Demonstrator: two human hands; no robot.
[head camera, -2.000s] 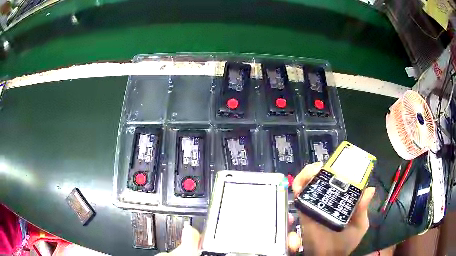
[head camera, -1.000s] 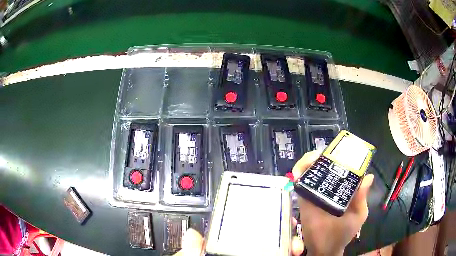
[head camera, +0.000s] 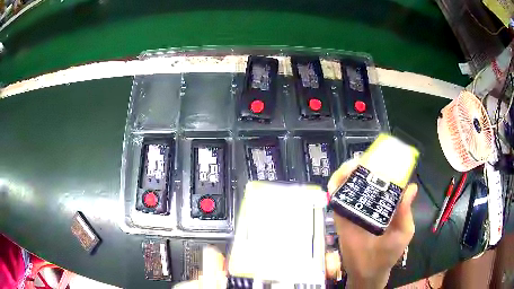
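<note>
My left hand, cut off by the bottom edge, holds a keypad phone close to the camera, its screen facing me and very bright. Its keys show only at the bottom edge. My right hand holds a second keypad phone, tilted, with black keys and a bright yellow-bordered screen. Behind them lies a clear blister tray with several phones face down, such as this black phone back with a red round spot. Two top-left pockets hold no phone. The held phones hide part of the lower row.
Phone batteries lie at the near bench edge, one at far left and one below the tray. At right are a pink desk fan, red pens and a dark handheld item. A white rail runs behind.
Both held phones' screens have become much brighter. The view has shifted slightly, so the tray and bench things sit a little lefter and higher. Both hands still hold their phones.
</note>
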